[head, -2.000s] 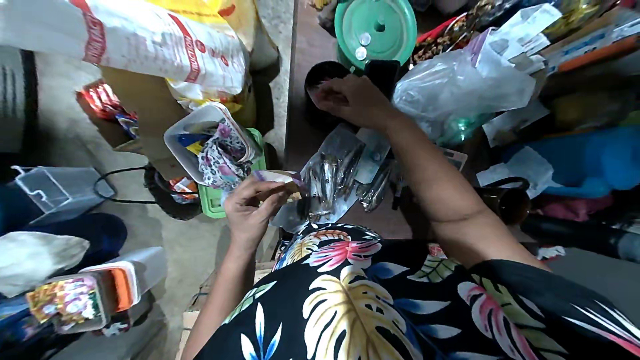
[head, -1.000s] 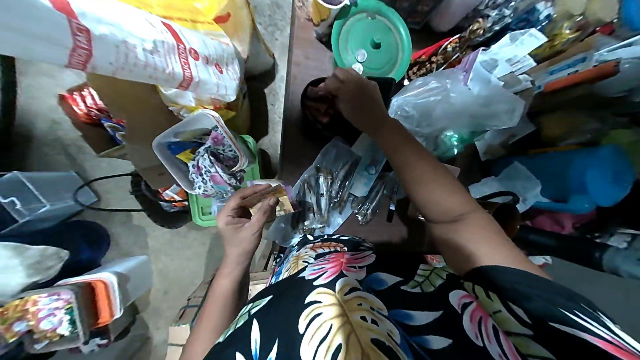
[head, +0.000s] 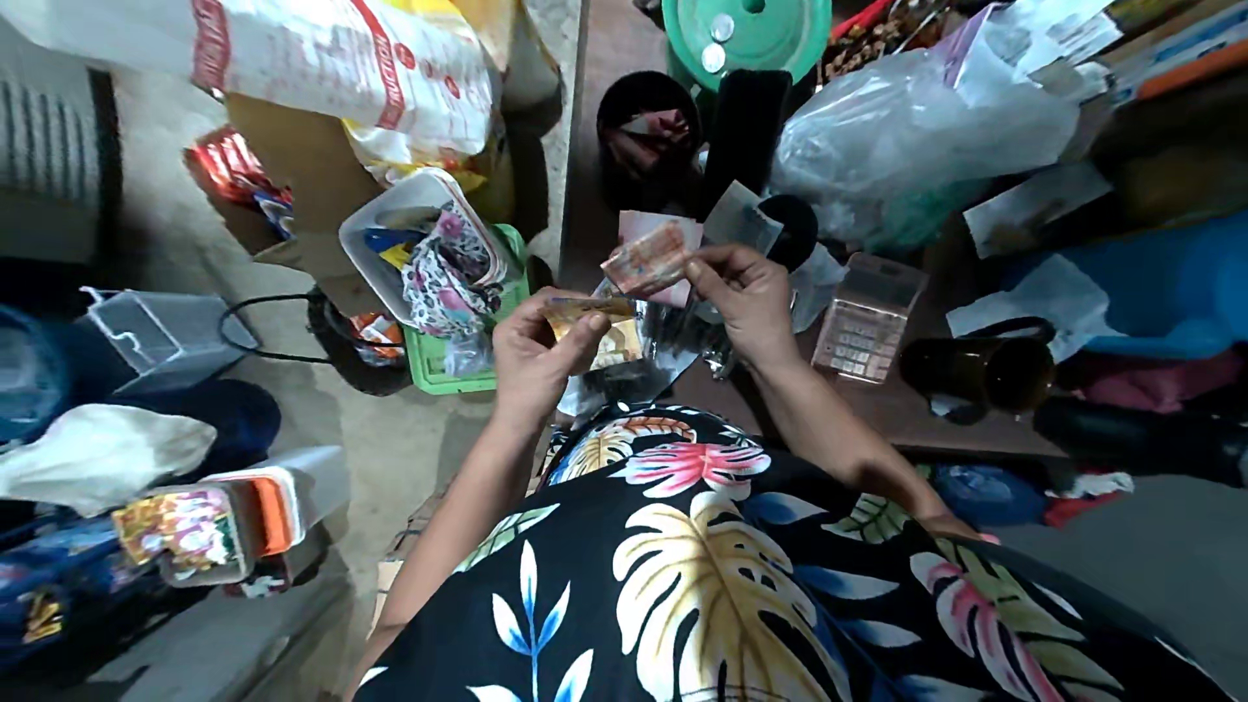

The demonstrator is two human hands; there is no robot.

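Note:
My left hand [head: 541, 356] pinches yellowish banknotes [head: 616, 341] between thumb and fingers. Just to the right, my right hand [head: 746, 292] grips a reddish banknote [head: 648, 258] by its edge, with a paler pink sheet behind it. Beyond my hands stands a dark round container [head: 648, 132] with reddish paper in it, next to a black oblong object [head: 746, 127]. Metal utensils in clear plastic lie partly hidden beneath my hands.
A green lid [head: 785, 39] with coins lies at the back. To the right are a clear plastic bag [head: 907, 136], a clear plastic box [head: 868, 320] and a dark mug [head: 985, 370]. A white tub [head: 375, 258] holding floral cloth sits left, beside a green basket [head: 421, 366].
My right hand has moved from the dark round container back toward my left hand and now holds a reddish banknote. My left hand still holds the yellowish notes.

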